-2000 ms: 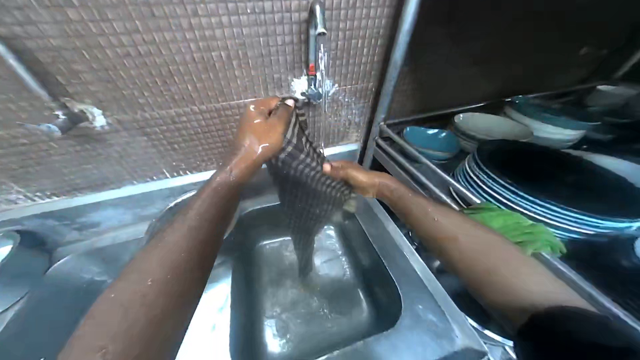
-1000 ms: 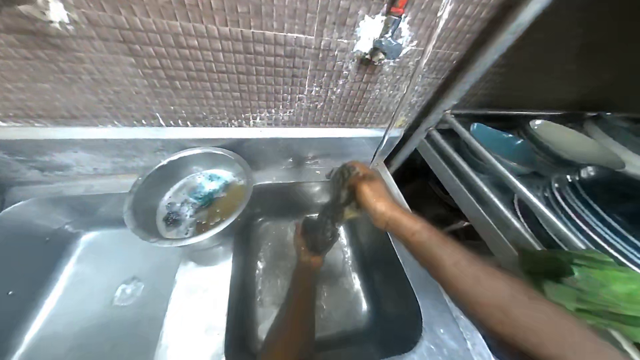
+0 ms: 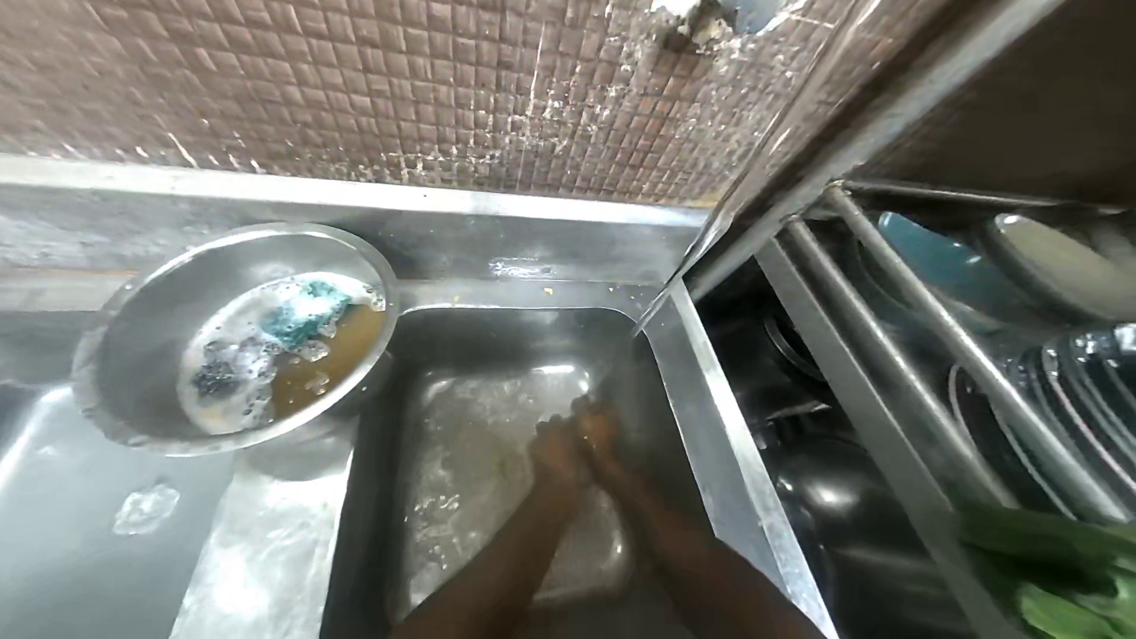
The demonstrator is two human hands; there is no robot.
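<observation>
Both my hands are down in the right basin of a stainless steel sink (image 3: 524,297), side by side in cloudy water. My left hand (image 3: 559,448) and my right hand (image 3: 599,430) meet near the basin's right side, blurred, with fingers bent. The cloth is not plainly visible now; whether it is between or under my hands I cannot tell. To their left, a round metal bowl (image 3: 133,342) rests tilted on the sink divider. It holds brown soapy water, foam, a teal scrubbing pad (image 3: 306,315) and a dark scrubber (image 3: 217,373).
A metal rack (image 3: 887,355) stands close along the sink's right side, with stacked plates (image 3: 1074,417), a teal bowl (image 3: 932,253) and green leaves (image 3: 1065,568). The left basin (image 3: 80,532) lies beside the divider (image 3: 266,541). A tiled wall (image 3: 399,98) rises behind.
My hands held a dark checked cloth up by the tap two seconds ago, then a bunched dark cloth over the basin. Now they are lower, in the basin. The view has tilted down.
</observation>
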